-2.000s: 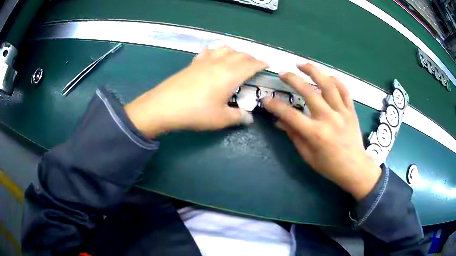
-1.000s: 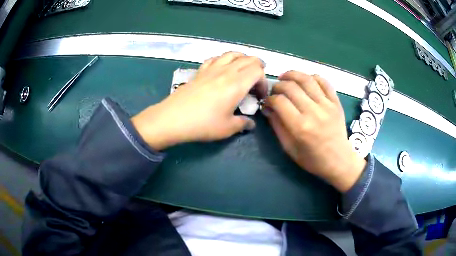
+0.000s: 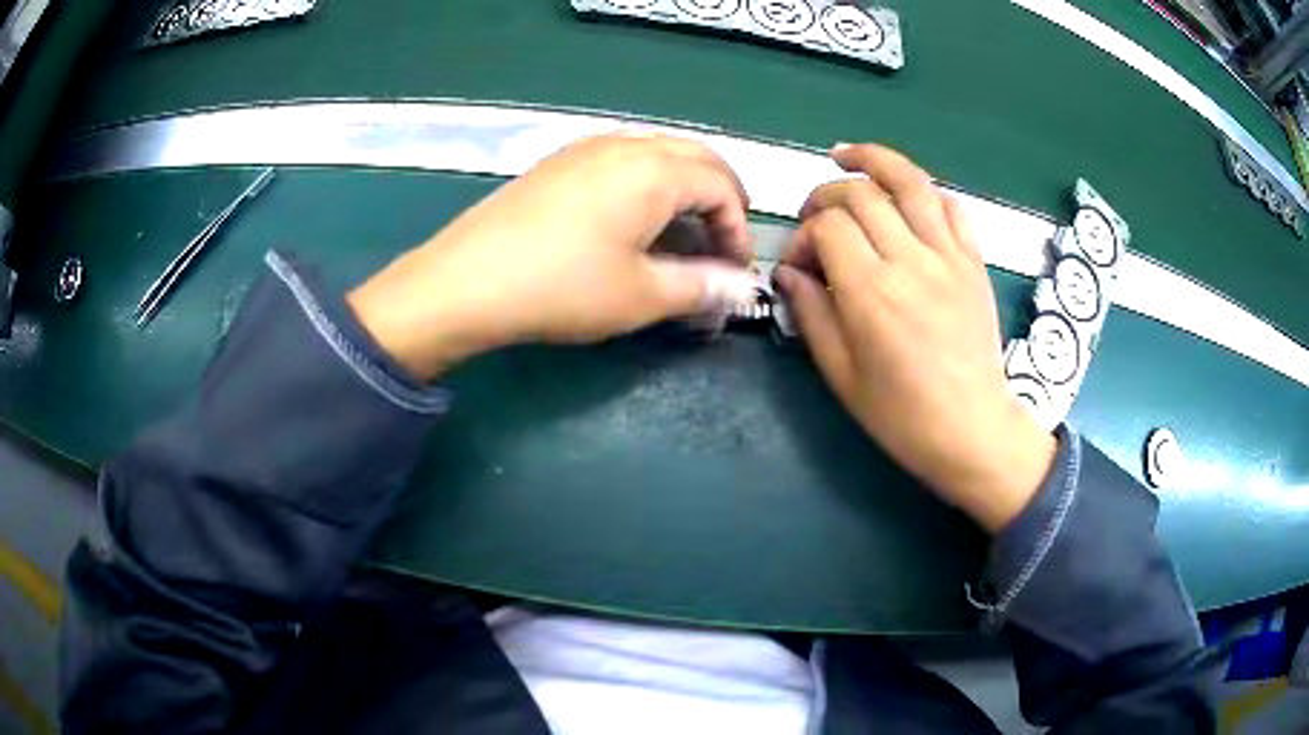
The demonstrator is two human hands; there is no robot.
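A grey metal housing strip [image 3: 775, 237] lies on the green belt, mostly hidden under both hands. A small ribbed insert [image 3: 755, 305], dark and silver, shows in the gap between the hands at its front side. My left hand [image 3: 574, 259] is over the strip's left part, thumb and fingers closed around the strip and insert area. My right hand [image 3: 904, 309] is on the strip's right part, with thumb and index finger pressed at the gap. The fingertips hide most of the strip, and the left ones are slightly blurred.
A slanted four-circle strip [image 3: 1065, 316] lies right of my right hand. A pale disc [image 3: 1160, 457] is at far right, tweezers [image 3: 205, 247] and a small ring [image 3: 69, 279] at left. More strips [image 3: 782, 20] lie across the belt's far side. The white stripe [image 3: 345, 137] runs behind my hands.
The left thumb has moved up and right to the gap, and the hexagonal lobe seen before is now covered. The far strips have shifted right. Tweezers and slanted strip sit further left than two seconds ago.
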